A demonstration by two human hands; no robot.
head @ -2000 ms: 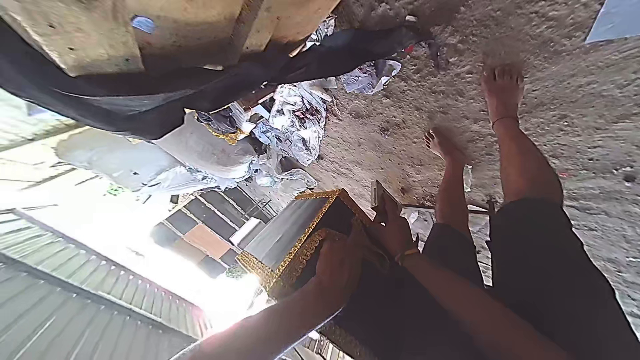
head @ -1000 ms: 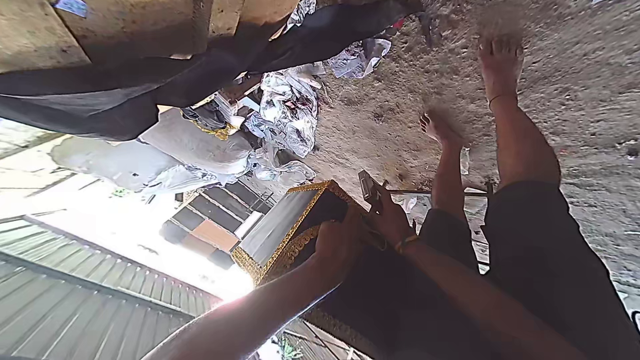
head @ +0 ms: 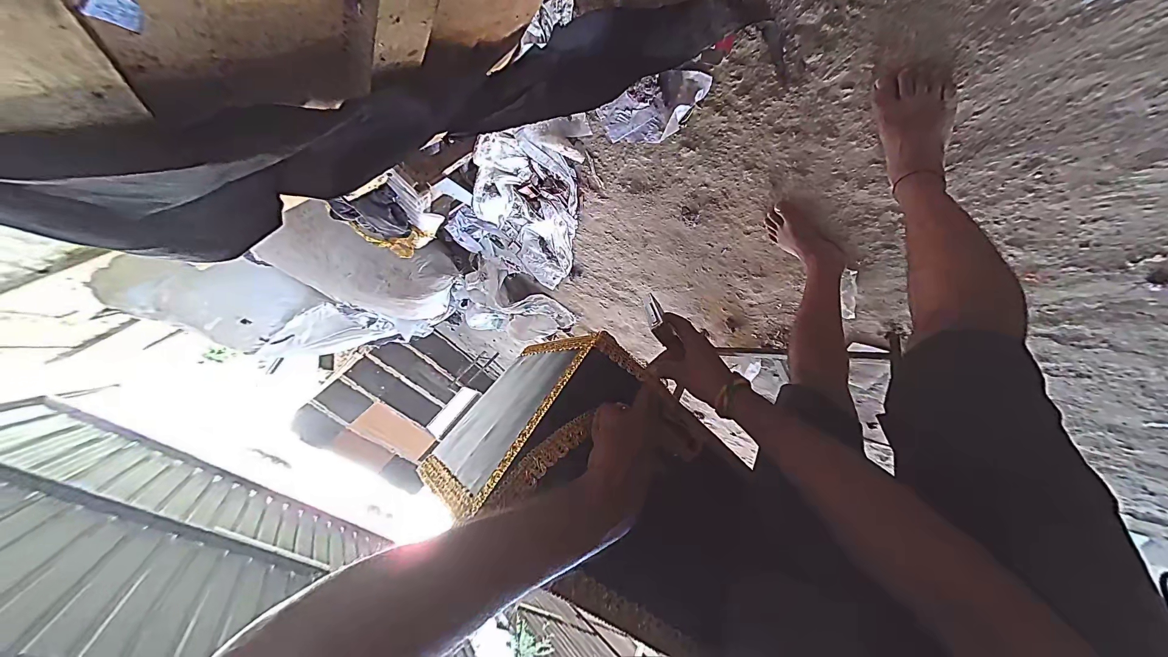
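A box-like object covered in dark cloth, edged with gold braid trim (head: 547, 452) and showing a smooth grey panel (head: 497, 424), lies below the middle of the view. My left hand (head: 630, 447) is on it, fingers curled at the dark cloth and braid; its fingertips are in shadow. Just up and to the right, beside the box's corner, my right hand (head: 698, 365) grips a small metal hand tool (head: 655, 315) with a silvery end pointing up. The tool's exact kind cannot be told.
My bare feet (head: 912, 119) are on the dirt ground at upper right. Crumpled plastic sheeting (head: 529, 201) and a pale sack (head: 365, 265) lie near black fabric (head: 383, 128) draped below boards. Corrugated metal roofing (head: 137, 538) fills the lower left. A thin bar (head: 776, 351) lies behind my right hand.
The tool in my right hand has turned and now shows its silvery end. My left hand's fingers reach closer to my right hand than a second ago.
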